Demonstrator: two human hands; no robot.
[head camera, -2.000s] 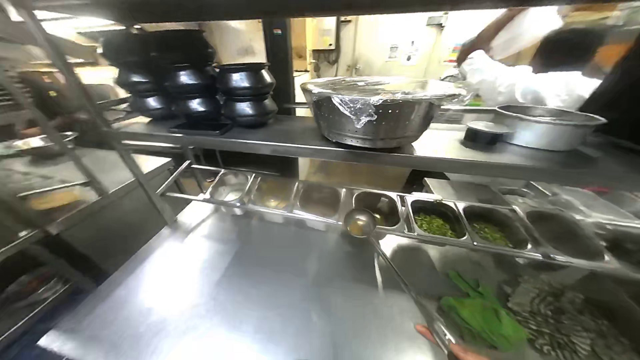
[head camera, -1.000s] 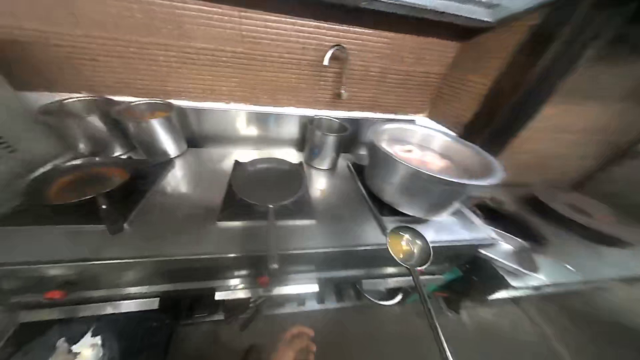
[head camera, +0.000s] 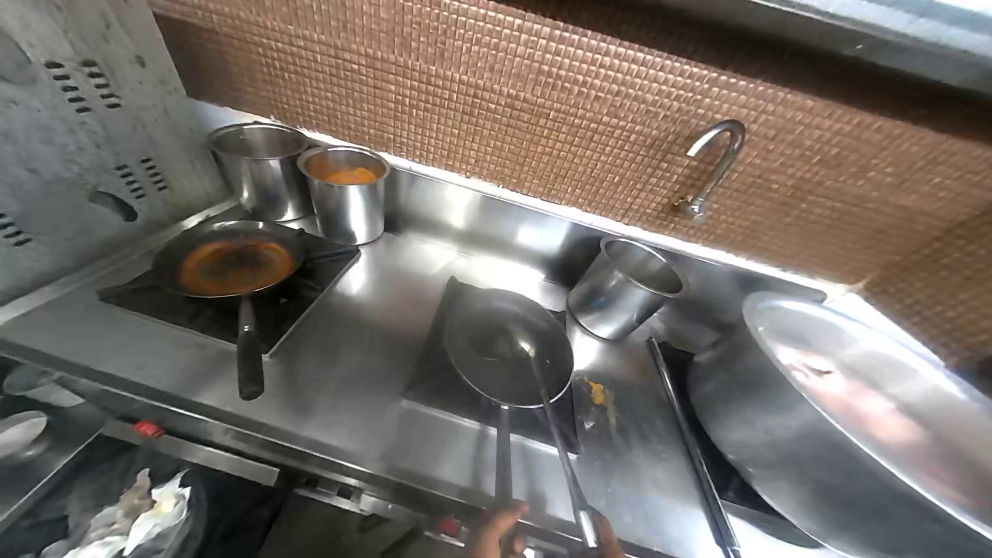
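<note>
A dark frying pan (head camera: 484, 333) rests on the middle burner. My left hand (head camera: 497, 533) is at the end of its handle, fingers curled around it. My right hand (head camera: 604, 539) holds a long-handled metal ladle (head camera: 562, 449), whose head dips into that pan; glare and blur hide what the ladle's bowl holds. On the left burner stands a second frying pan (head camera: 236, 263) with orange sauce residue, its black handle pointing toward me.
Behind the left pan stand a steel pot (head camera: 271, 182) and a steel pot with orange sauce (head camera: 349, 209). A steel container (head camera: 620, 291), a long metal rod (head camera: 690, 434) and a big pot (head camera: 759, 418) are at right. A curved tap (head camera: 721, 163) juts from the tiled wall.
The view has swung from a steel prep counter to the stove. The ladle, raised in front of the stove a second ago, is now down in the middle pan, and my left hand has reached its handle.
</note>
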